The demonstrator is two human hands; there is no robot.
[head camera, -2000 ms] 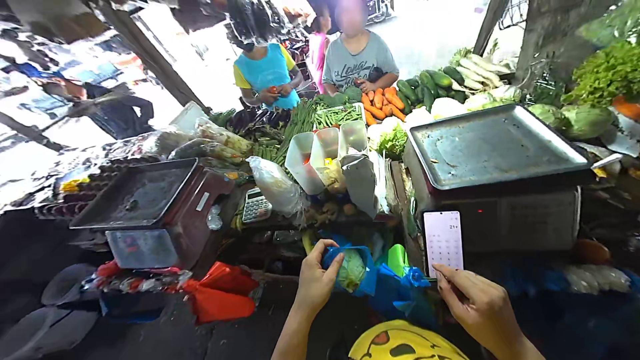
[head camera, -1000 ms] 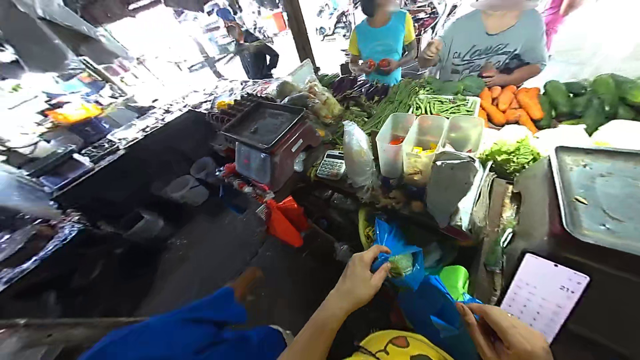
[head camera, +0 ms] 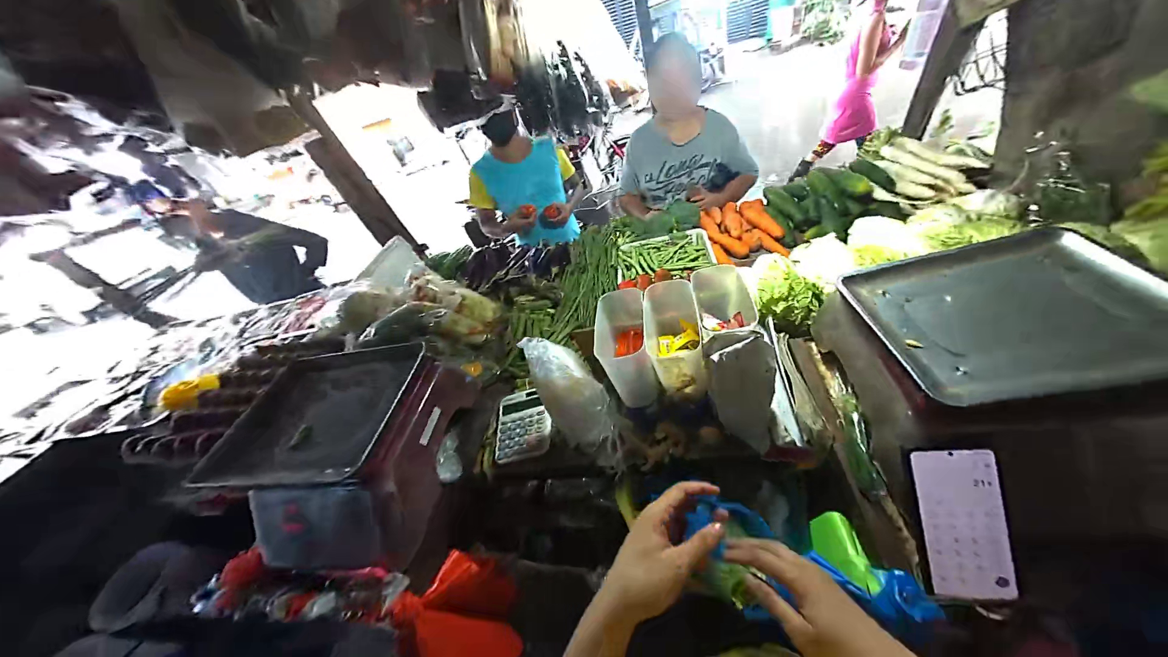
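My left hand (head camera: pixel 664 558) is curled on the near left edge of a blue plastic bag (head camera: pixel 744 520), its thumb and fingers closed on the film. Pale green leafy produce (head camera: pixel 727 580) shows inside the bag. Over the bag's right side lies my right hand (head camera: pixel 792 584), fingers stretched and touching it; whether they grip is not clear. Just right of the hands is a green plastic item (head camera: pixel 841 550) among more blue plastic. A smartphone (head camera: pixel 964 525) with a calculator on its screen stands tilted farther right.
Weighing scales with metal trays (head camera: pixel 315 415) (head camera: pixel 1013 310) flank a calculator (head camera: pixel 523 426), a clear plastic bag (head camera: pixel 570 392) and plastic containers (head camera: pixel 673 342). Behind are green beans (head camera: pixel 671 254), carrots (head camera: pixel 746 228) and cucumbers (head camera: pixel 826 196). Two people stand across the stall. Red plastic bags (head camera: pixel 465 607) hang at lower left.
My right hand has moved left, from beside the phone onto the blue bag with my left hand. The blue sleeve at lower left is out of view. The view has swung right since one second ago.
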